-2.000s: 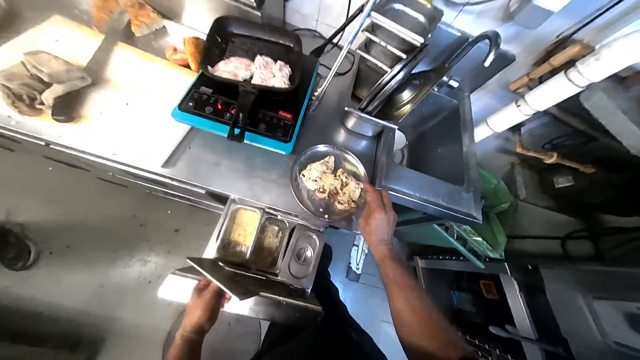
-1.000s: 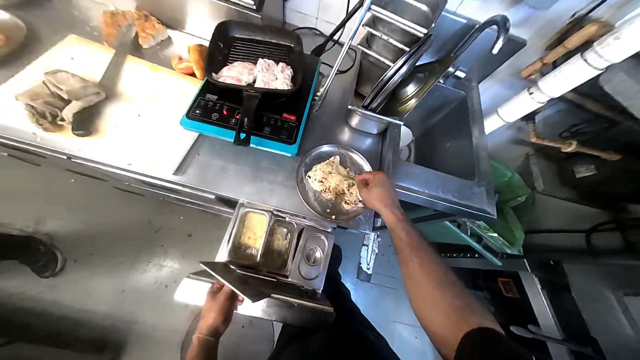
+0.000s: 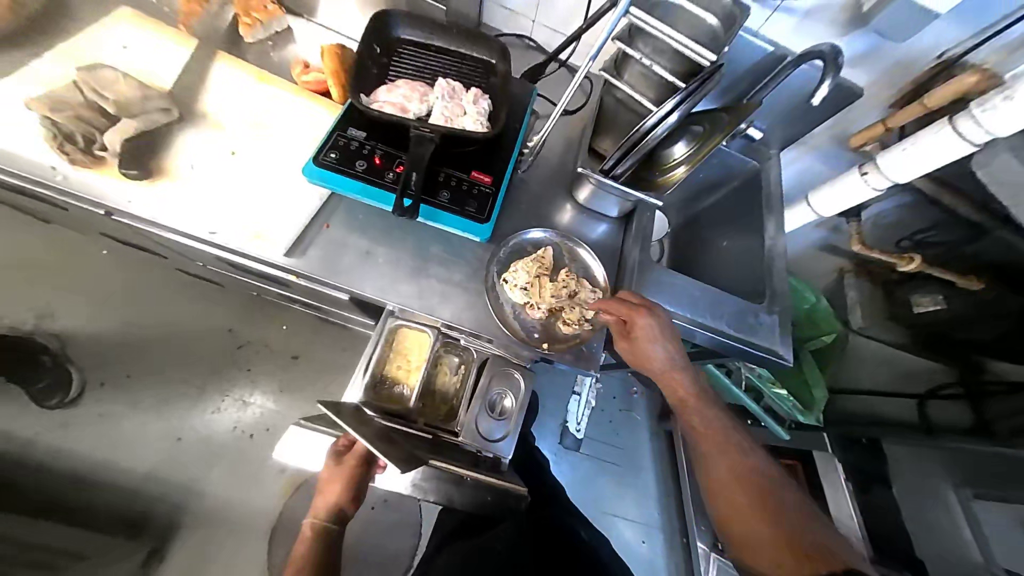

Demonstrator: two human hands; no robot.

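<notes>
My right hand [image 3: 640, 330] has its fingertips at cooked, seasoned meat pieces [image 3: 552, 288] on a round steel plate [image 3: 512, 320] at the counter's edge; whether it pinches a piece is hard to tell. Below the plate, a pulled-out drawer holds steel containers: one with a pale yellow mixture [image 3: 406, 356], one with some oily contents [image 3: 446, 384], one under a steel lid [image 3: 500, 406]. My left hand [image 3: 346, 472] grips a flat metal lid [image 3: 372, 440] tilted at the drawer's front. Raw pale meat [image 3: 432, 102] lies in a black grill pan [image 3: 432, 48].
The pan sits on a blue-edged induction cooktop [image 3: 448, 180] with red lights. A white cutting board [image 3: 248, 160] with a cloth [image 3: 104, 112] and a knife [image 3: 188, 80] is at left. A sink [image 3: 720, 224] and a rack of steel pans [image 3: 664, 48] stand right. A shoe [image 3: 40, 372] shows at far left.
My right hand has gone from the plate's right rim to the meat on it. My left hand stays on the tilted lid. Some meat pieces have shifted on the plate.
</notes>
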